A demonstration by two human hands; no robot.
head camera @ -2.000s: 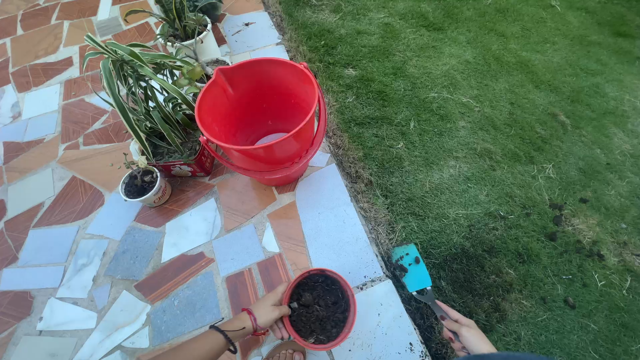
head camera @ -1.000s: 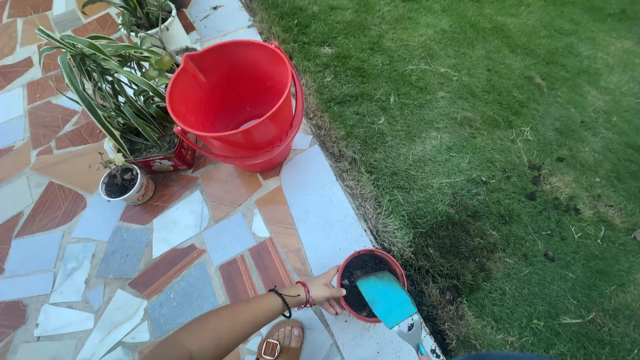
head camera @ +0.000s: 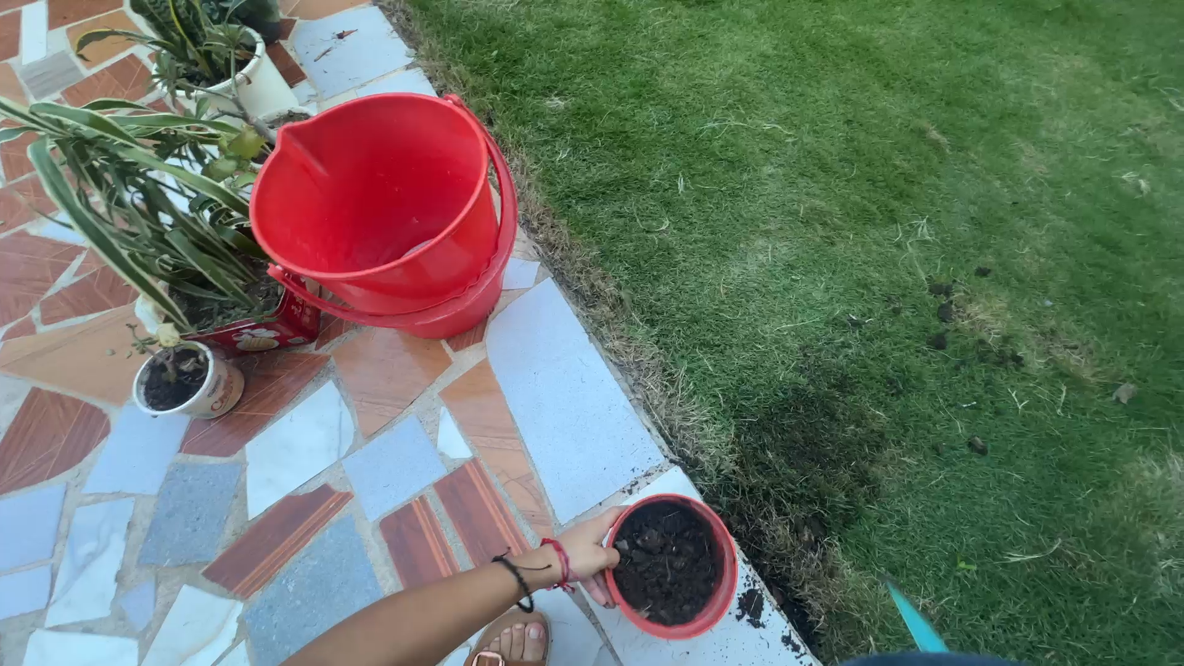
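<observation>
My left hand [head camera: 589,558] grips the rim of a small red plastic pot [head camera: 727,578] on its left side, thumb over the edge. Dark soil [head camera: 668,561] lies inside the pot, which stands on the pale tile at the patio's edge. Of the turquoise trowel [head camera: 916,622], only part of the blade shows at the bottom edge, over the grass. My right hand is out of view. Crumbs of soil [head camera: 751,606] are scattered on the tile just right of the pot.
A large red bucket [head camera: 370,194] stands on the patio beside a striped-leaf plant in a red container [head camera: 268,333]. Near them are a small white cup with a seedling [head camera: 215,388] and a white pot [head camera: 264,83]. Lawn [head camera: 832,185] borders the tiles, with soil clods on it.
One second ago the turquoise blade was over the pot; now it is away to the right, low over the grass. My left hand still holds the pot. My right hand, visible two seconds ago, is out of view.
</observation>
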